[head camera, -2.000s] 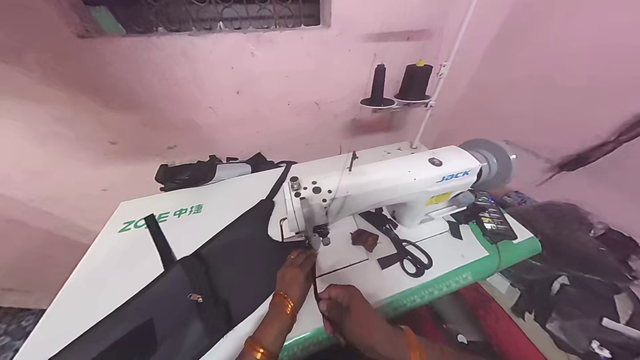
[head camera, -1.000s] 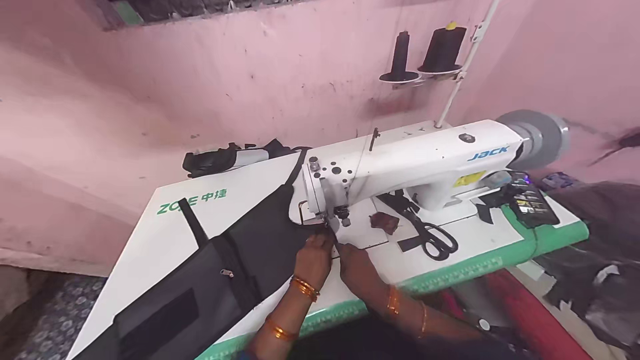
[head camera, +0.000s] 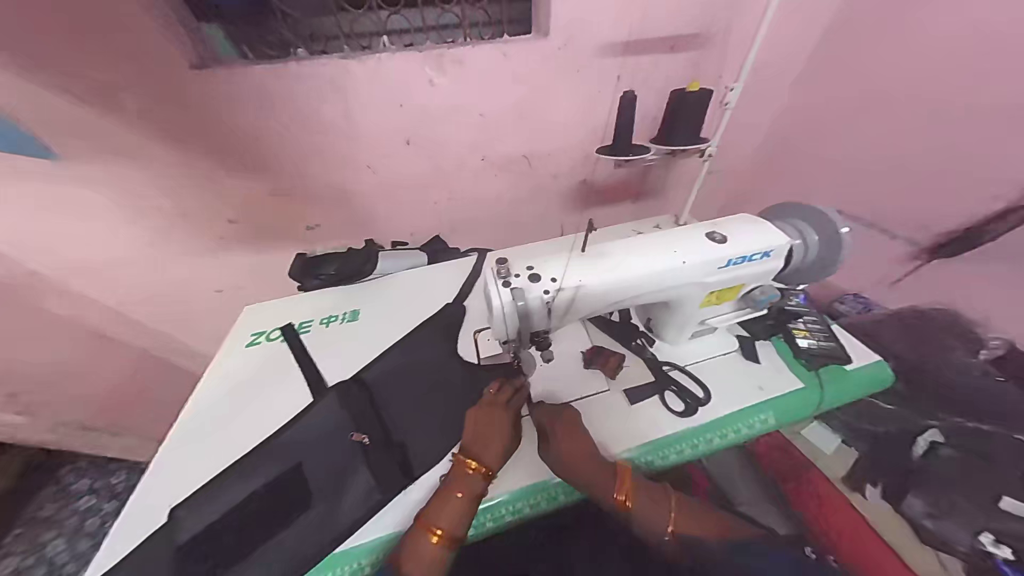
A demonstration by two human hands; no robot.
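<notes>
A white sewing machine (head camera: 640, 264) stands on the white table. Black fabric (head camera: 400, 392) with straps and a small zip pull lies to its left, one edge reaching the needle area. My left hand (head camera: 494, 412) presses its fingers on the fabric's edge just in front of the presser foot. Close beside it, my right hand (head camera: 560, 436) has its fingers closed on a thin black strip (head camera: 530, 396) near the needle. The fingertips and the strip's far end are partly hidden.
Black scissors (head camera: 676, 388) and a brown scrap (head camera: 604, 362) lie right of the needle. A black case (head camera: 812, 332) rests at the right end. Black thread cones (head camera: 682, 116) stand behind. A black bundle (head camera: 344, 264) sits at the back edge.
Both hands remain near the needle; the view has shifted. The fabric still lies left of the machine.
</notes>
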